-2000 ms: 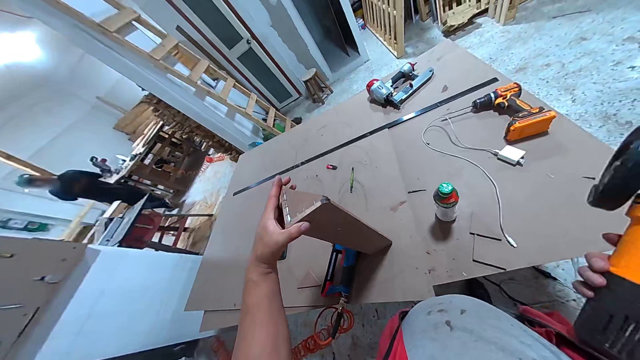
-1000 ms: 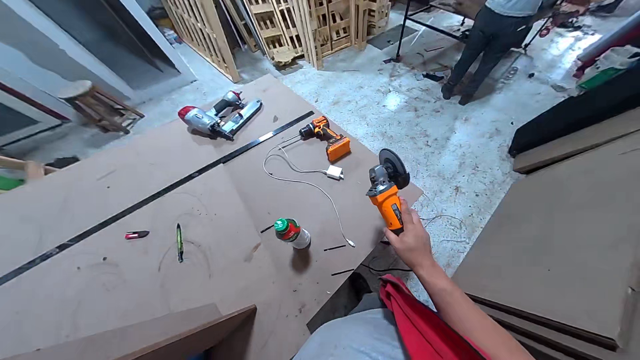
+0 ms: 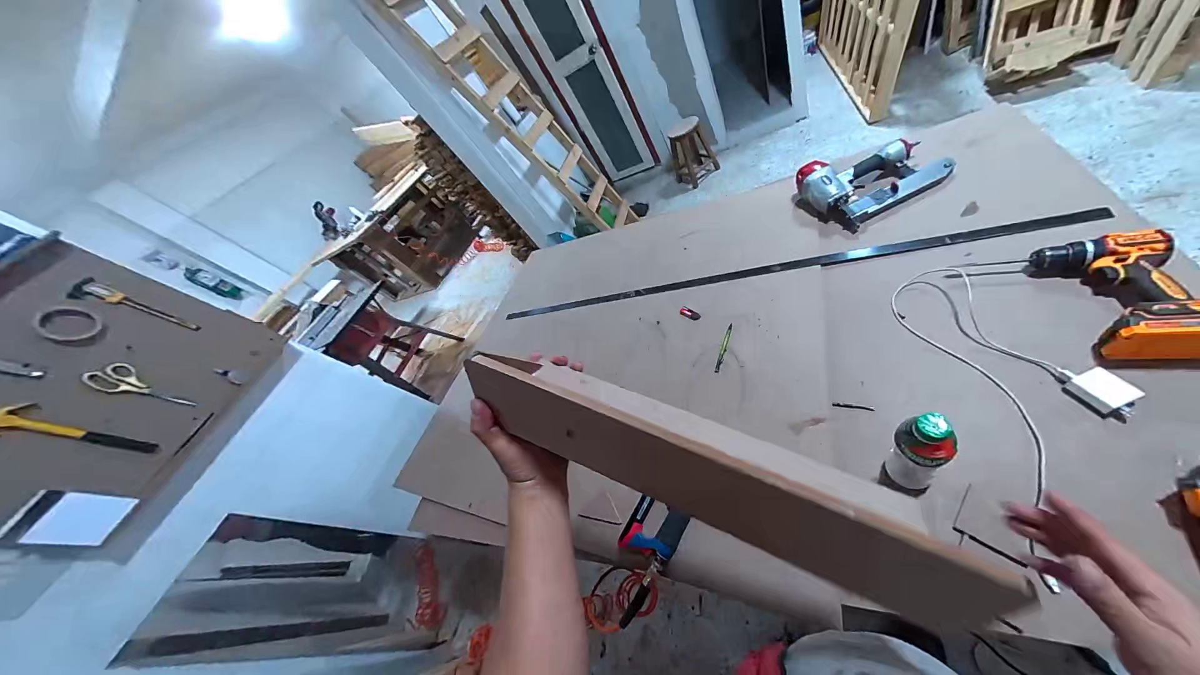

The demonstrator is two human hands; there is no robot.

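My left hand (image 3: 525, 441) grips the far left end of a long brown board piece (image 3: 741, 487), thumb on its near face and fingertips over the top edge. The board slants down to the right over the worktable. Fingers apart and holding nothing, my right hand (image 3: 1097, 572) is just beyond the board's right end, near the tip of a white cable (image 3: 1012, 394). A bottle with a green cap (image 3: 922, 450) stands behind the board. An orange tool (image 3: 1191, 487), mostly cut off, shows at the right edge.
On the brown worktable (image 3: 600, 347) lie a long black metal strip (image 3: 750, 272), a pneumatic nailer (image 3: 867, 183), a cordless drill (image 3: 1125, 272), a white charger (image 3: 1102, 392) and a green pen (image 3: 724, 348). A blue and black air tool (image 3: 656, 534) with an orange hose (image 3: 623, 600) is below the board. Scissors (image 3: 122, 380) lie at left.
My right hand, which held the orange angle grinder in the earlier frames, has let go of it. The view has swung back left, and my left hand with the board is in sight again.
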